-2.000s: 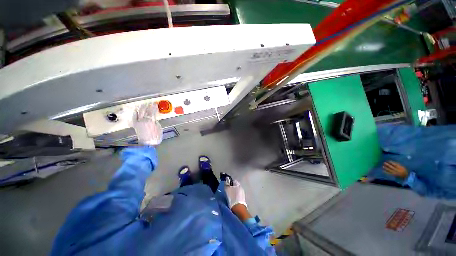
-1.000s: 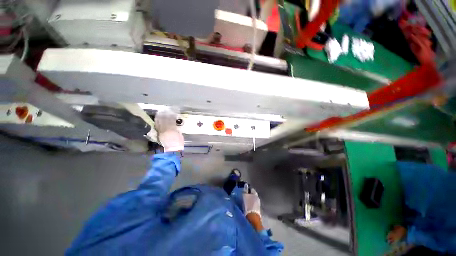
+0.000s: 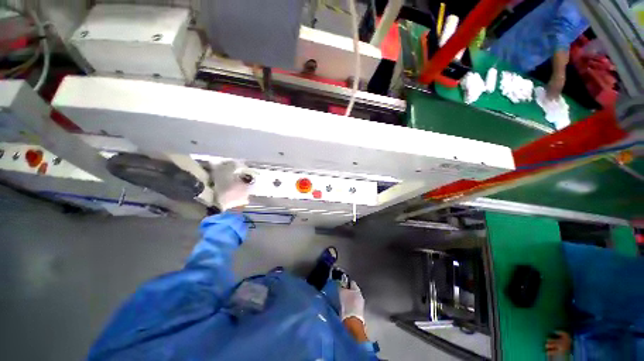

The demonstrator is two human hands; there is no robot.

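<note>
My left hand [image 3: 230, 192], in a thin white glove, is at the left end of the white control panel [image 3: 339, 189], beside a black round button. A pale grey-white wiping cloth [image 3: 227, 171] seems to be bunched under its fingers; its edges are hard to tell from the glove. My right hand [image 3: 352, 303], also gloved, hangs low in front of my smock. Its fingers are closed on a small dark item [image 3: 340, 276], too small to identify. The long white machine beam [image 3: 282, 130] runs above the panel.
A green-topped side table [image 3: 526, 236] at the right bears a black tray [image 3: 524, 285]. A person in blue stands at its right edge. Another person's hand is near white gloves [image 3: 515, 87] across the green conveyor [image 3: 452, 121]. A red-wrapped post crosses at upper right.
My left hand has moved left along the panel from near the red-orange button to its left end. My right hand stays low with the dark item. The view has shifted left.
</note>
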